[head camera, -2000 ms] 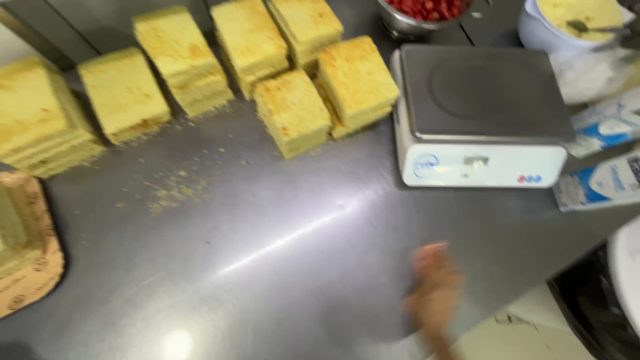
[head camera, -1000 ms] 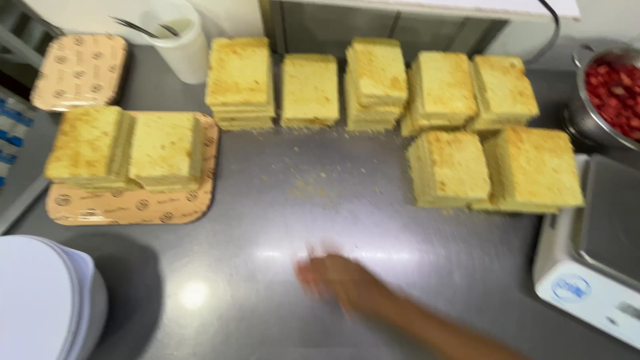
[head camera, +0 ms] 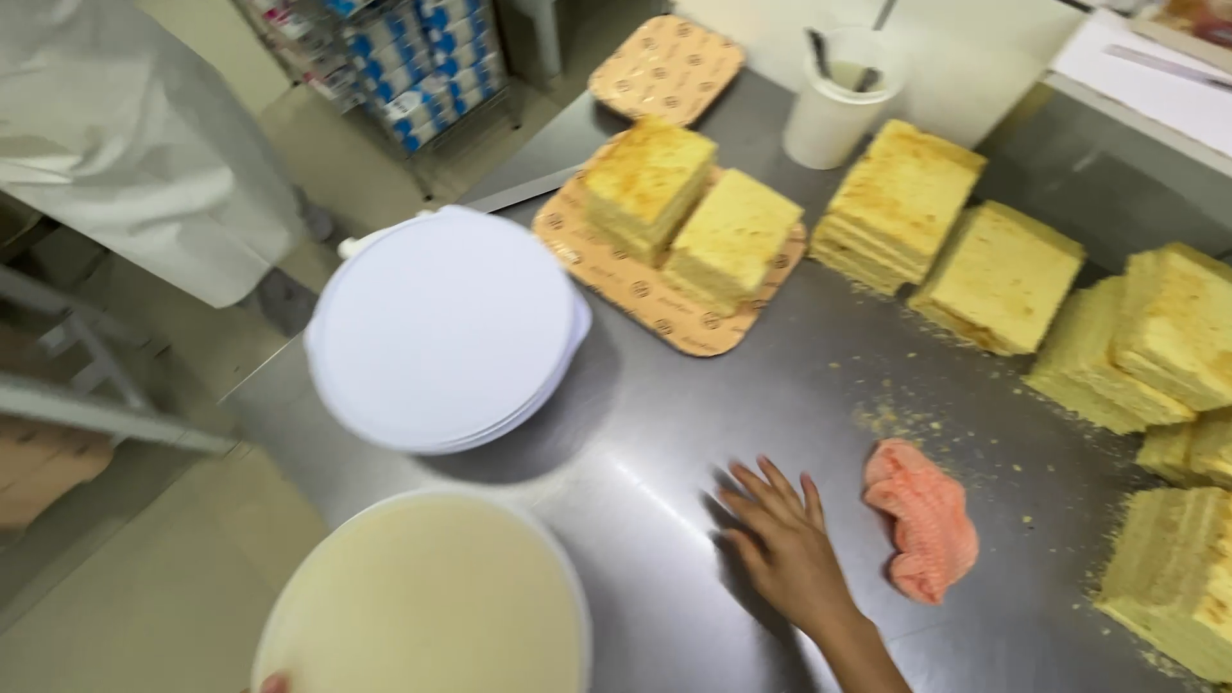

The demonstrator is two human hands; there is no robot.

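Fingertips of my left hand point(head camera: 273, 683) grip the lower left rim of a large round tub point(head camera: 423, 597) with a pale cream-coloured top; the rest of that hand is out of frame. My right hand point(head camera: 789, 558) is over the steel table point(head camera: 664, 423), fingers spread and holding nothing. Just right of it lies a crumpled pink cloth point(head camera: 924, 520), beside scattered yellow crumbs point(head camera: 895, 419). Two stacks of yellow cake squares point(head camera: 650, 183) point(head camera: 736, 236) sit on a patterned orange cake board point(head camera: 640, 289). More cake stacks point(head camera: 900, 207) line the table's far and right side.
A white lidded tub point(head camera: 443, 327) stands at the table's left edge. Behind are a white cup point(head camera: 837, 115) with dark-handled utensils and another patterned board point(head camera: 667, 69). A person in a white apron point(head camera: 144, 144) stands at upper left, near a rack of blue-and-white packs point(head camera: 423, 58).
The view has swung left. A pink cloth now lies near the crumbs, where bare table showed one second ago. The cream-topped tub and my left fingertips have come into view.
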